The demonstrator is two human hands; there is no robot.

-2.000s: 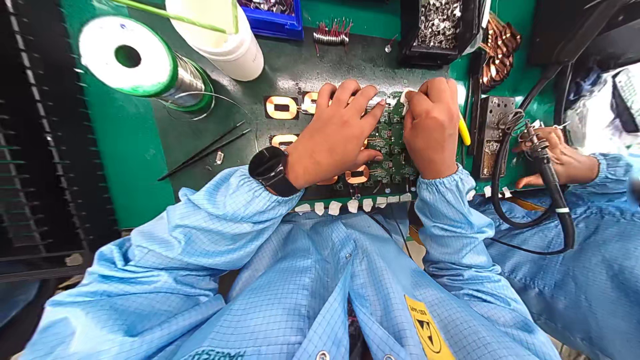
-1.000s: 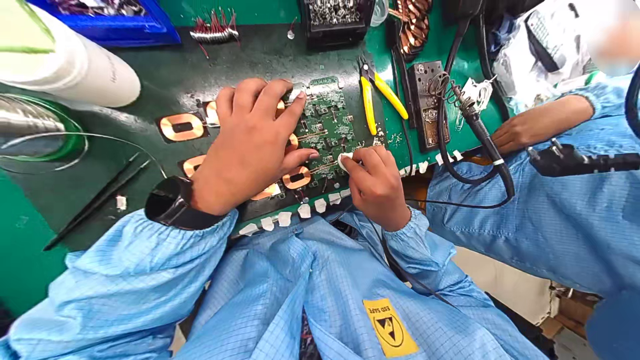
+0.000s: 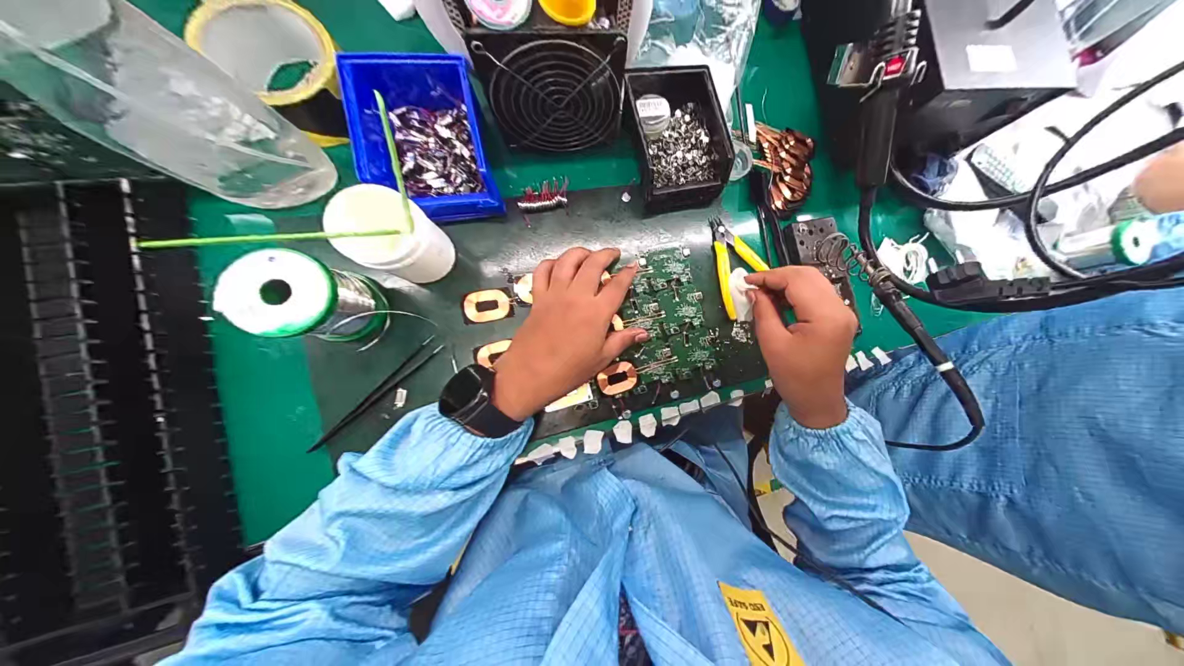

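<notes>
My left hand (image 3: 575, 324) rests with spread fingers on the left part of a green circuit board panel (image 3: 680, 314), over some flat copper coils (image 3: 487, 304); it grips nothing that shows. My right hand (image 3: 803, 324) pinches a small white wad (image 3: 741, 294), perhaps tissue or cotton, just right of the board. The wad lies over one handle of the yellow-handled side cutters (image 3: 724, 268). Black tweezers (image 3: 377, 393) lie on the dark mat left of my left wrist. White pieces (image 3: 647, 425) line the bench's front edge.
A solder spool (image 3: 277, 293), a white bottle (image 3: 393, 236), a blue parts bin (image 3: 347, 120), a fan (image 3: 558, 91) and a black parts bin (image 3: 683, 196) stand around the mat. A soldering iron cable (image 3: 971, 407) loops at right, beside a co-worker's blue sleeve (image 3: 1045, 435).
My right hand has moved right, off the board to the side cutters, with the white wad in its fingers. My left hand stays on the board. The view has shifted.
</notes>
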